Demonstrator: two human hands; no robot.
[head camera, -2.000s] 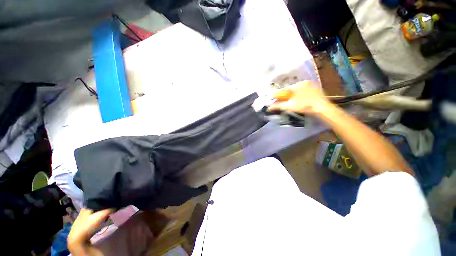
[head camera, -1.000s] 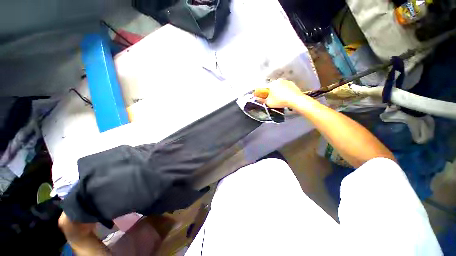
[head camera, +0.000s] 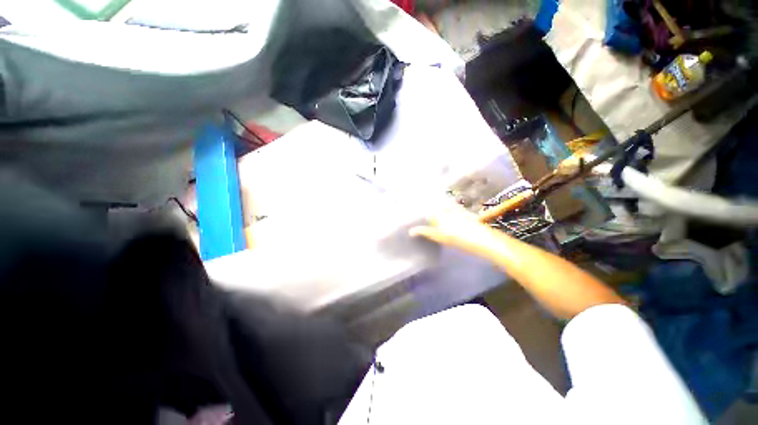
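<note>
A dark garment (head camera: 274, 357), blurred, fills the lower left, raised close to the camera. My left hand is not visible; the garment covers that area. My right hand (head camera: 440, 232) is over the right part of the white padded board (head camera: 332, 270), blurred, with its fingers pointing left and nothing visible held in it. A small grey blur lies under its fingers; I cannot tell if it is shadow or cloth. The iron (head camera: 515, 207), with an orange-brown handle, sits just right of my hand at the table's right edge, and my hand is off it.
A dark crumpled garment (head camera: 361, 100) lies at the table's far edge. A long blue box (head camera: 219, 195) is at the far left. The brown wrapped hose (head camera: 615, 153) and a pale tube (head camera: 681, 199) run off right. An orange bottle (head camera: 681, 76) is at the upper right.
The garment has come off the board, up and to the left. My right hand has let go of the iron, which now sits further right. My left hand has gone out of sight.
</note>
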